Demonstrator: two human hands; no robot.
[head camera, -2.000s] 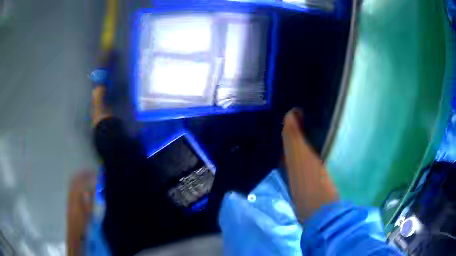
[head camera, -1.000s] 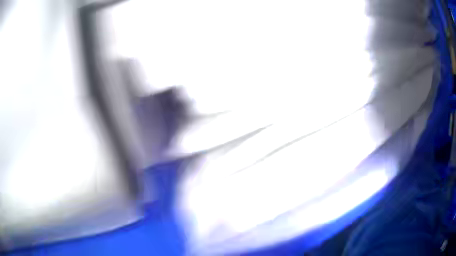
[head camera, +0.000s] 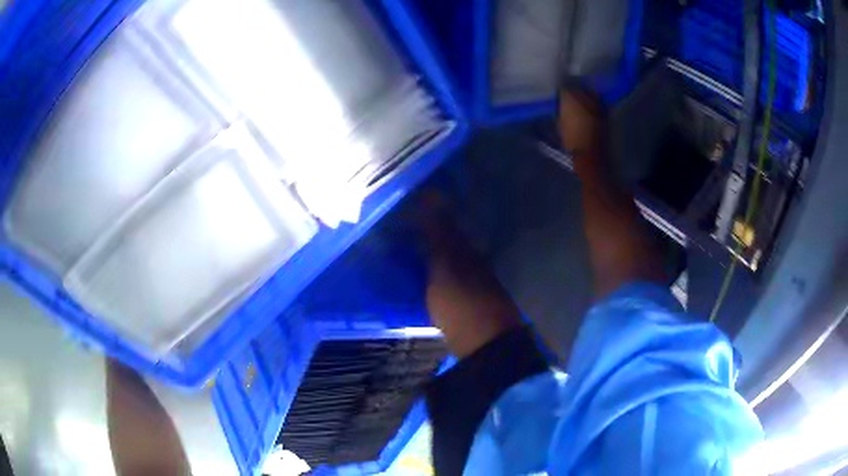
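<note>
A large blue crate (head camera: 209, 358) fills the upper left, tilted and close to the camera, with white flat parts (head camera: 200, 237) inside, some on edge at its right. My right hand (head camera: 581, 116) is at the near rim of a second blue crate (head camera: 482, 70) at the top, fingers over the rim and seemingly closed on it; it is blurred. That crate also holds white flat parts (head camera: 530, 46). My left forearm (head camera: 139, 414) enters at the lower left; the hand is hidden behind the large crate.
A blue crate (head camera: 246, 404) of dark parts on edge (head camera: 358, 400) stands below the large one, a small white lump (head camera: 286, 461) beside it. A bare leg (head camera: 470, 293) in black clothing is at centre. A dark frame with metal bars (head camera: 735, 200) stands at the right.
The view has swung from a blurred close-up of white parts to the crates and floor. The large crate now lies at the upper left, and my right hand shows at another crate.
</note>
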